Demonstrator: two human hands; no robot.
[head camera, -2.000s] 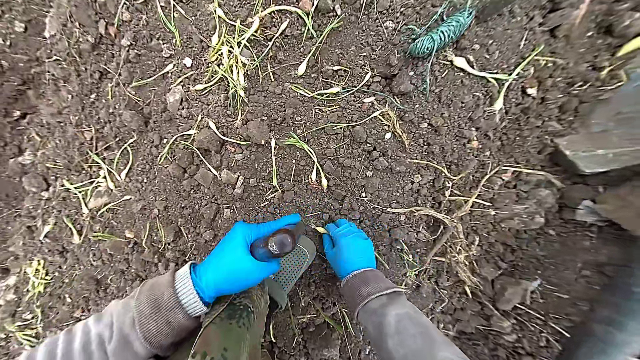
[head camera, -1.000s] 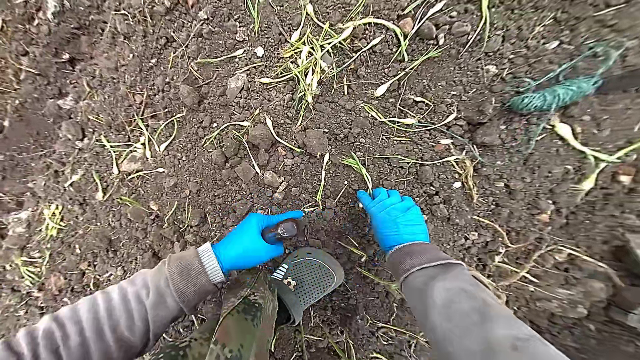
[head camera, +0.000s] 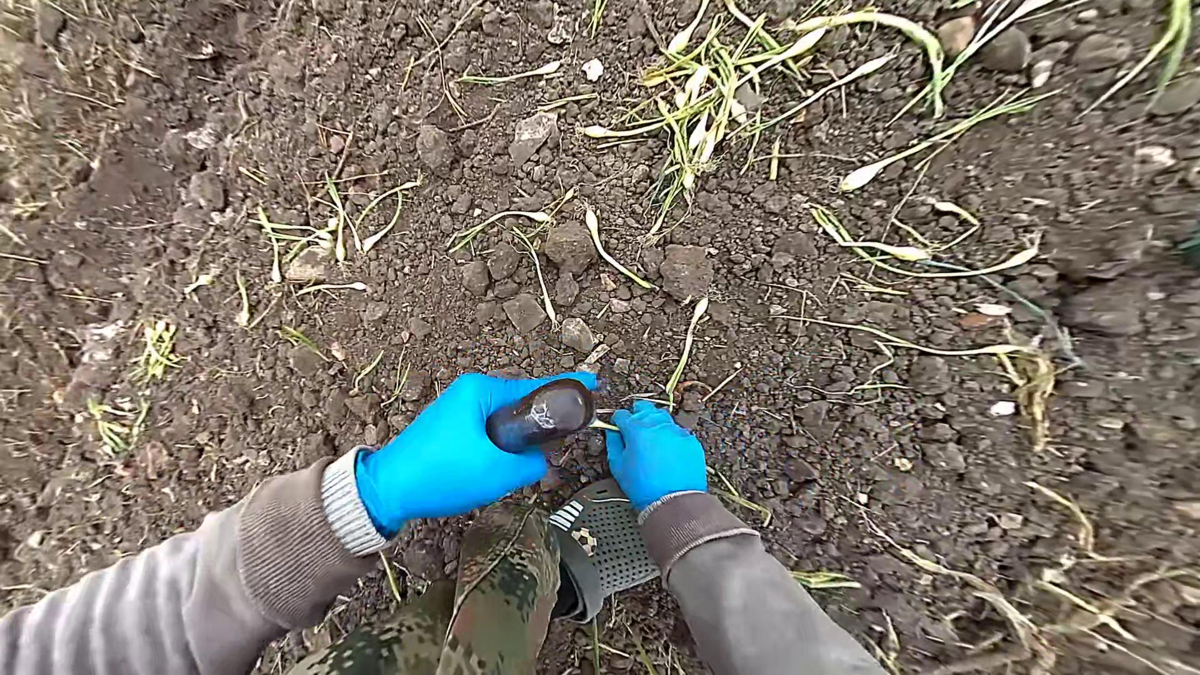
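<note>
My left hand (head camera: 459, 450), in a blue glove, is closed around the dark rounded handle (head camera: 542, 415) of a tool whose lower end is hidden beneath it. Just right of the handle, my right hand (head camera: 656, 452), also gloved in blue, is bent down at the soil with a pale bulb plant (head camera: 603, 425) at its fingertips; its grip on the plant is partly hidden. A small bulb plant with a green stem (head camera: 687, 352) lies right above the right hand. Beyond it, a pile of pale bulb plants (head camera: 698, 122) rests on the soil.
A grey perforated clog (head camera: 609, 544) is on the soil below my hands, beside a camouflage trouser leg (head camera: 506, 581). More bulb plants lie at the left (head camera: 337, 230) and right (head camera: 900, 251). Clods such as this one (head camera: 686, 270) and dry roots (head camera: 1036, 384) are scattered about.
My right hand has moved left from the green-stemmed plant it was at one second ago, and is now close beside the tool handle. My left hand keeps hold of the handle. The view has shifted.
</note>
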